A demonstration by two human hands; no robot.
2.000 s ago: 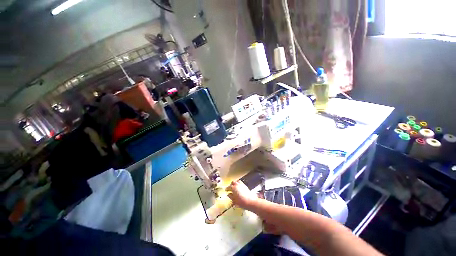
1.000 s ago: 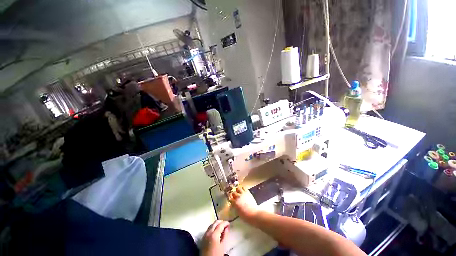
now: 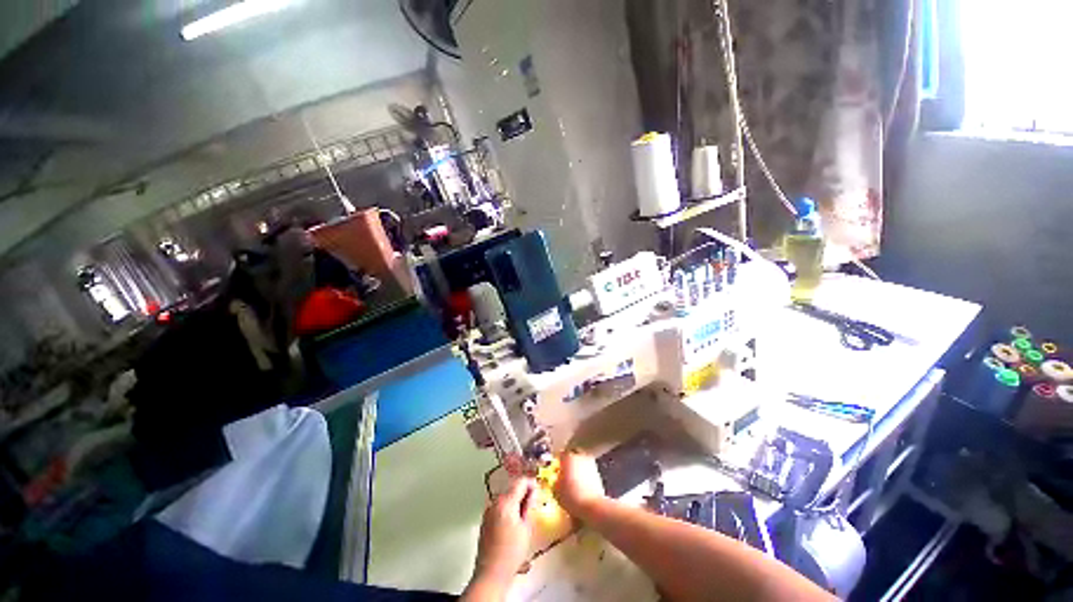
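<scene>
The white sewing machine (image 3: 606, 394) stands on the pale table. Its needle area (image 3: 541, 461) is lit yellow. My right hand (image 3: 577, 485) is at the needle area, its fingers bent close beside the presser foot. My left hand (image 3: 508, 523) is just left of it, fingertips raised to the front of the needle area. Whether either hand pinches a thread or small part is too small to tell. Navy fabric (image 3: 177, 564) lies at the lower left, with white fabric (image 3: 265, 488) beyond it.
A dark metal plate (image 3: 630, 466) and a small-parts tray (image 3: 791, 465) lie right of the needle. Blue snips (image 3: 831, 407), black scissors (image 3: 850, 328) and an oil bottle (image 3: 804, 253) are farther right. White thread cones (image 3: 654, 174) stand behind. Coloured spools (image 3: 1026, 362) are at the far right.
My left hand was out of view, then came in at the table front, and is now up at the needle area. My right hand stays by the needle. The camera view has shifted.
</scene>
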